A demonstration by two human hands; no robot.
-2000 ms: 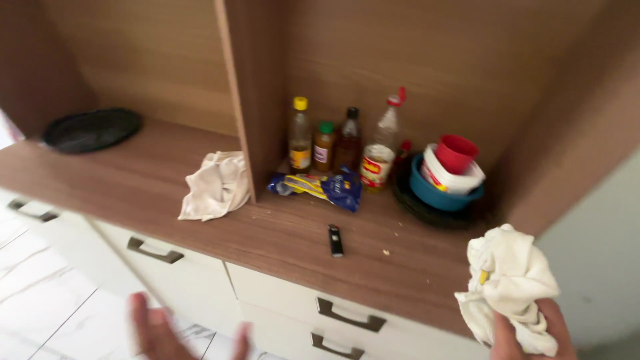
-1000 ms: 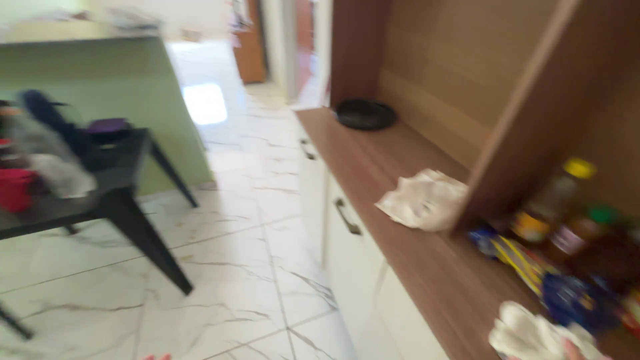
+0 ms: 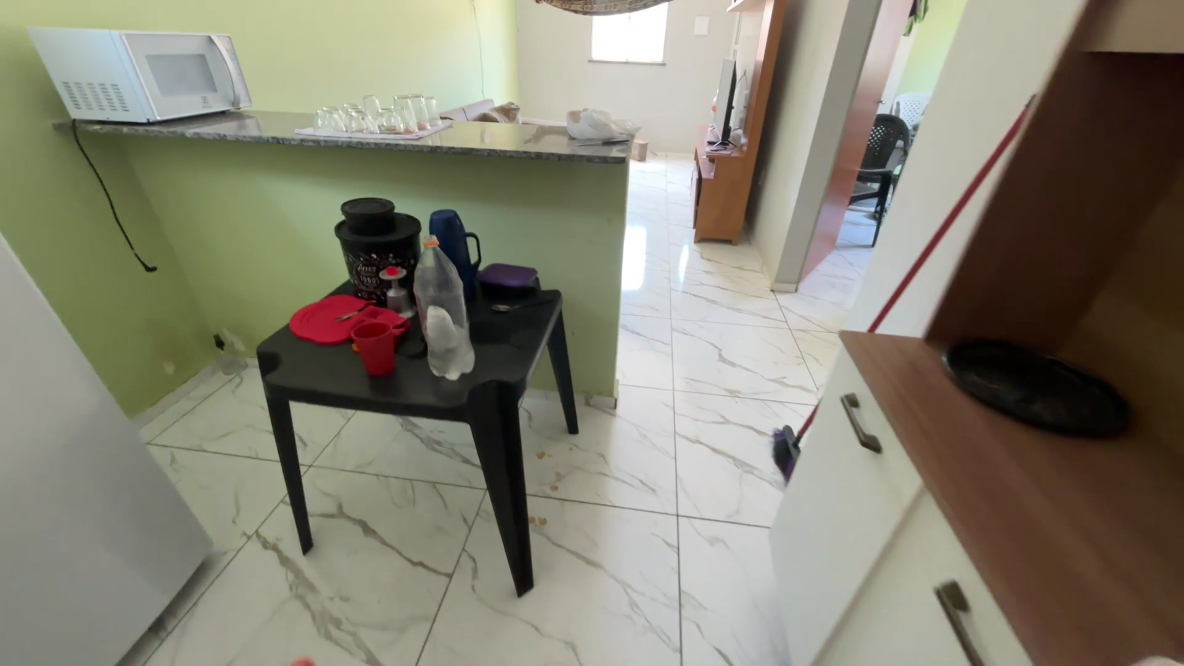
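Only a blurred fingertip of my left hand [image 3: 303, 661] shows at the bottom edge, over the tiled floor. My right hand is out of view; a small pale patch, too little to identify, shows in the bottom right corner. At the right, a black oval tray [image 3: 1036, 387] lies on the brown wooden top of the cabinet [image 3: 980, 481]. A black plastic table [image 3: 416, 388] holds a red cup [image 3: 376, 348], a red lid [image 3: 324, 319], a clear plastic bottle [image 3: 444, 310], a blue thermos jug [image 3: 451, 248], black containers [image 3: 377, 254] and a purple-lidded box [image 3: 509, 277].
Behind the table, a granite counter [image 3: 518, 139] bears a microwave [image 3: 153, 76], several glasses [image 3: 379, 116] and a plastic bag [image 3: 597, 125]. A red-handled broom [image 3: 953, 217] leans beside the cabinet. A pale appliance side [image 3: 83, 481] stands at left. Marble-patterned floor [image 3: 601, 555] runs between.
The view has swung far left, from the cabinet to the table and counter. My right hand, earlier shut on a white cloth, has left the view. Less of my left hand shows than two seconds ago.
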